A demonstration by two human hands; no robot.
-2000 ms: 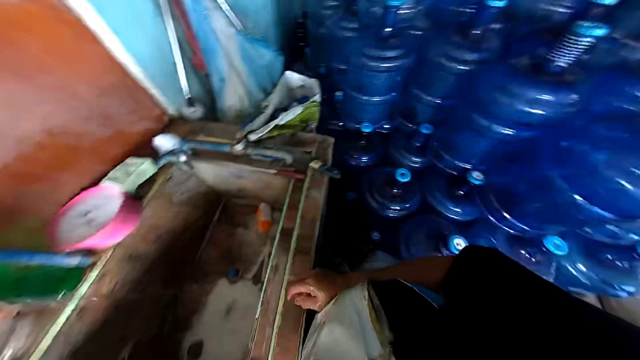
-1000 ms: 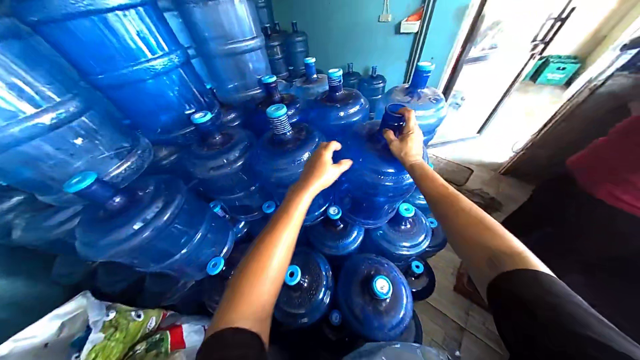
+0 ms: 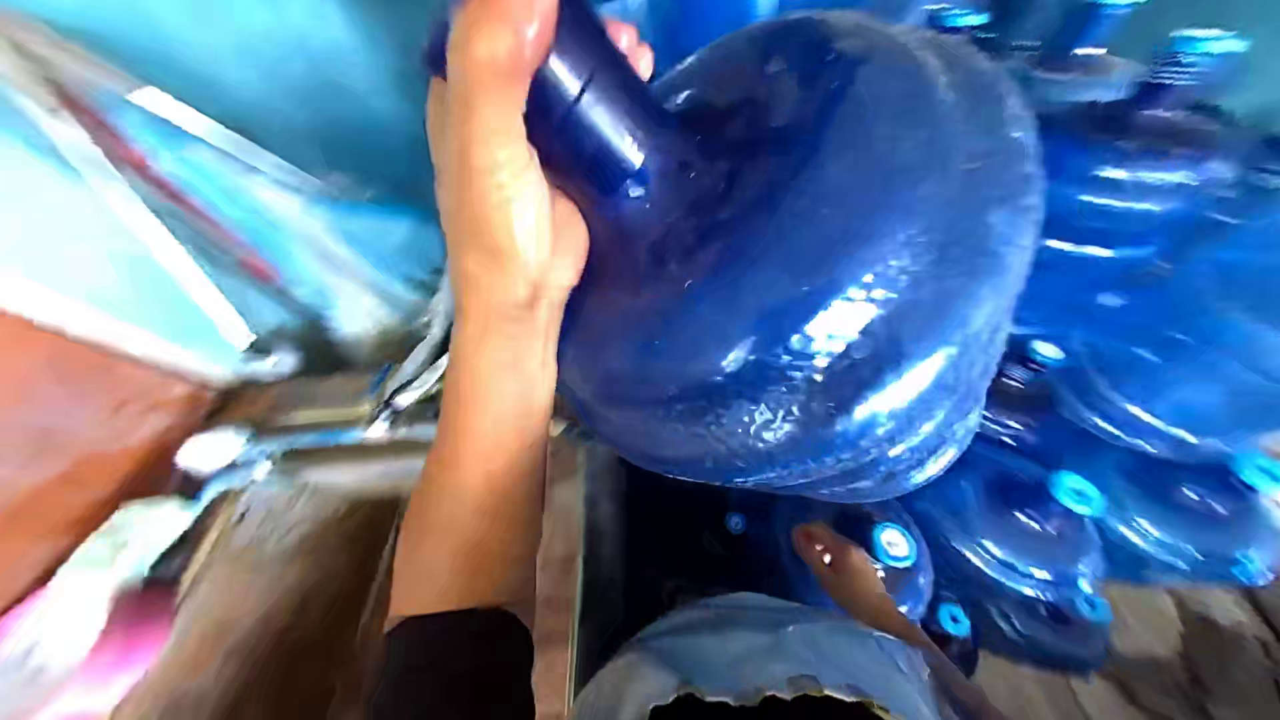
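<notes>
My left hand [image 3: 505,160] is closed around the neck of a large, empty-looking blue plastic water jug [image 3: 810,260]. The jug is tilted, with its neck toward the upper left and its body to the right of my forearm. Low in the view, below the jug, is what appears to be my right hand [image 3: 835,560], blurred, in front of a smaller-looking jug with a light blue cap [image 3: 893,545]. Whether it touches anything cannot be made out. A greyish-blue sheet-like thing [image 3: 770,640] with a ragged edge lies at the bottom.
Many blue water jugs [image 3: 1150,390], several with light blue caps, crowd the right side. At left is a brown basin [image 3: 300,560] with a pipe or tap [image 3: 250,455] at its back edge, and a blurred pink item [image 3: 110,650]. Paving [image 3: 1150,630] shows at lower right.
The view has swung from the jug stack back toward the basin. A second ago my right hand was at a jug's neck; now my left hand grips a jug's neck, close to the camera.
</notes>
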